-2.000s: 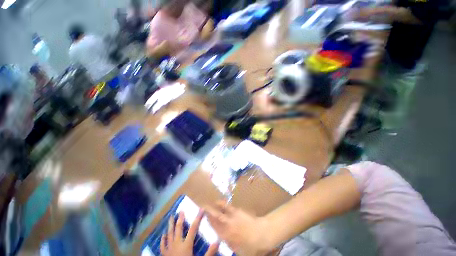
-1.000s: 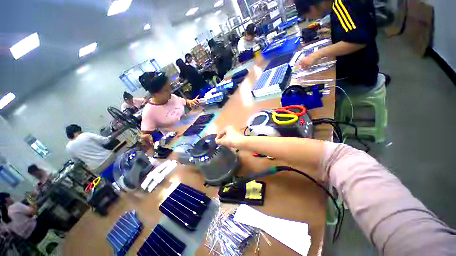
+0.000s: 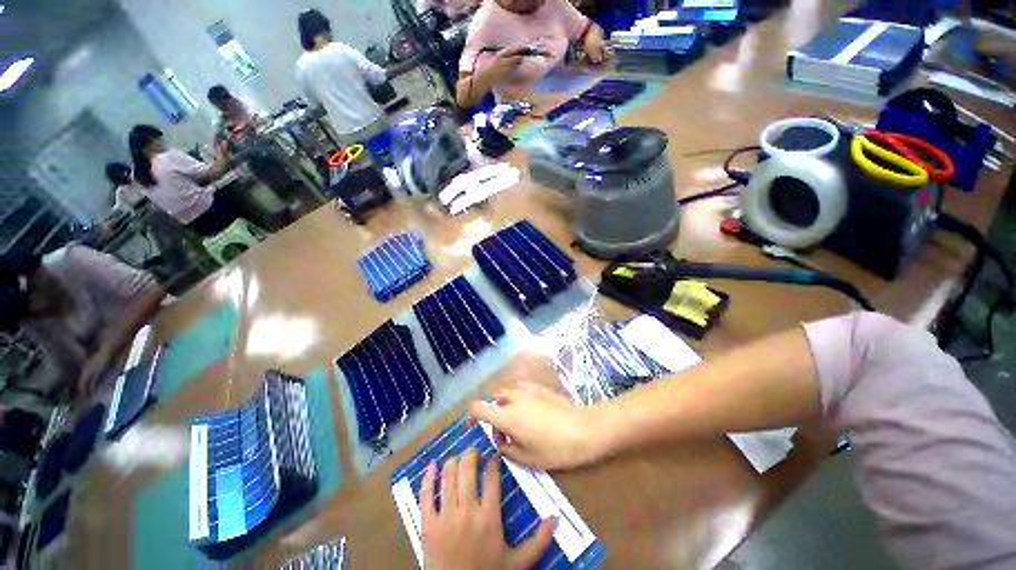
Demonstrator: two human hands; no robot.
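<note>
The blue solar cell sheet (image 3: 517,503) with pale lines lies in front of me, with white strips across it. My left hand (image 3: 474,514) lies flat on the sheet, fingers spread. My right hand (image 3: 544,426) is at the sheet's upper edge, thumb and fingertips together at the end of a white strip; whether it pinches the strip is hard to see. The soldering iron (image 3: 724,271) rests in the black stand (image 3: 641,298) with a yellow sponge. Loose silver ribbon (image 3: 602,354) lies in a heap beyond my right hand.
Three dark cell stacks (image 3: 457,321) lie in a row on a pale sheet, with a lighter blue stack (image 3: 393,265) beyond. A tall blue stack (image 3: 251,468) stands left on a green mat. A grey round housing (image 3: 626,198) and black station (image 3: 891,217) stand at right. People sit across the table.
My right hand has come back from the grey housing down to the sheet. The view has tilted down, and my left hand and the sheet now show again.
</note>
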